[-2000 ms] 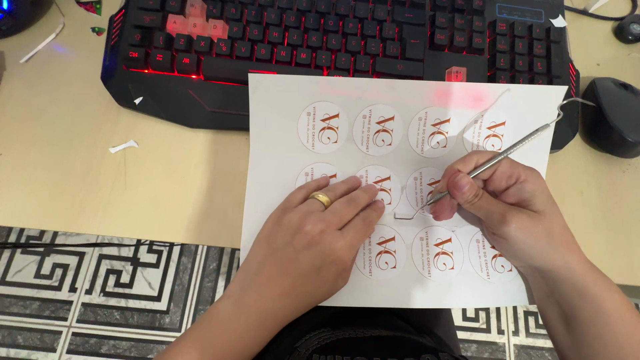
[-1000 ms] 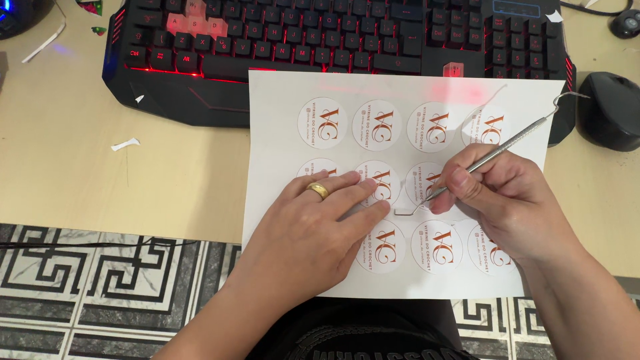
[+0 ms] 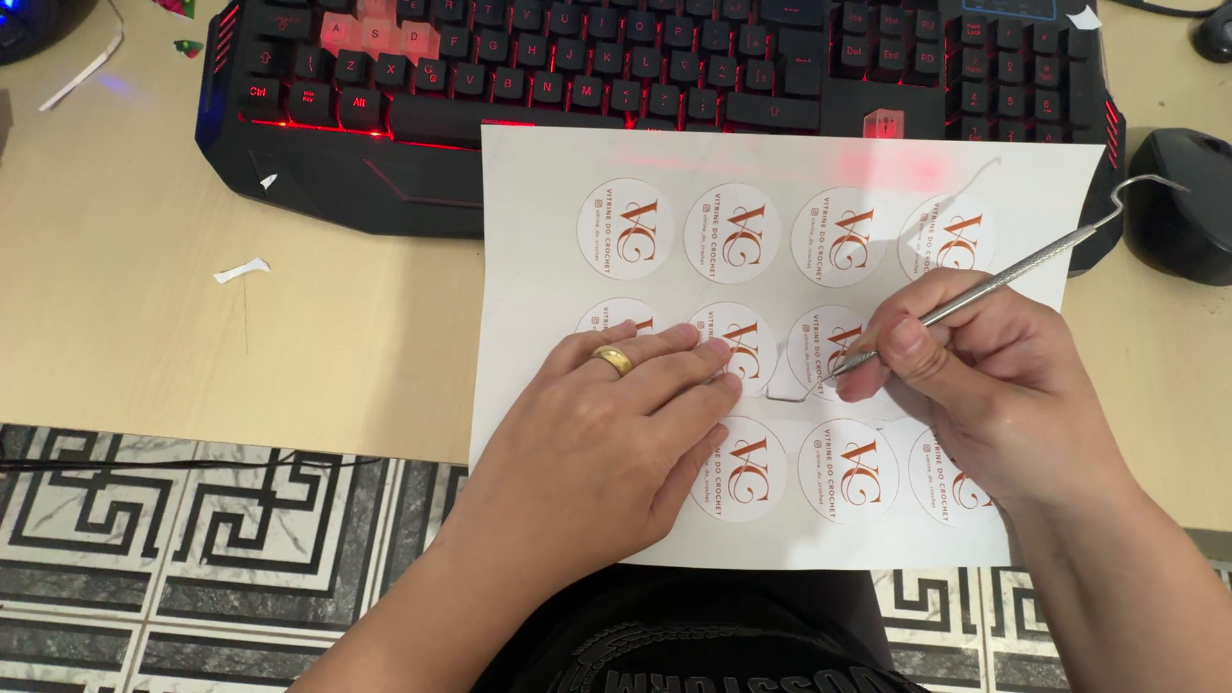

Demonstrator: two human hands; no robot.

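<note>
A white sheet (image 3: 539, 192) of round printed stickers lies partly over the keyboard's front edge. Flat on its left half rests my left hand (image 3: 616, 433), a gold ring on one finger, covering parts of the stickers in the middle and lower rows. My right hand (image 3: 982, 375) grips a double-ended metal dental-type pick (image 3: 1011, 272) like a pen. The pick's lower bent tip touches or hovers just above the sheet, right of my left fingertips, between the middle and lower rows. Its other hooked end points up toward the mouse.
A black keyboard (image 3: 327, 192) with red backlighting lies behind the sheet. At the right is a black mouse (image 3: 1182, 207). Paper scraps (image 3: 243, 270) lie on the wooden table (image 3: 125, 356), left of the sheet. Patterned floor tiles show beyond the table's front edge.
</note>
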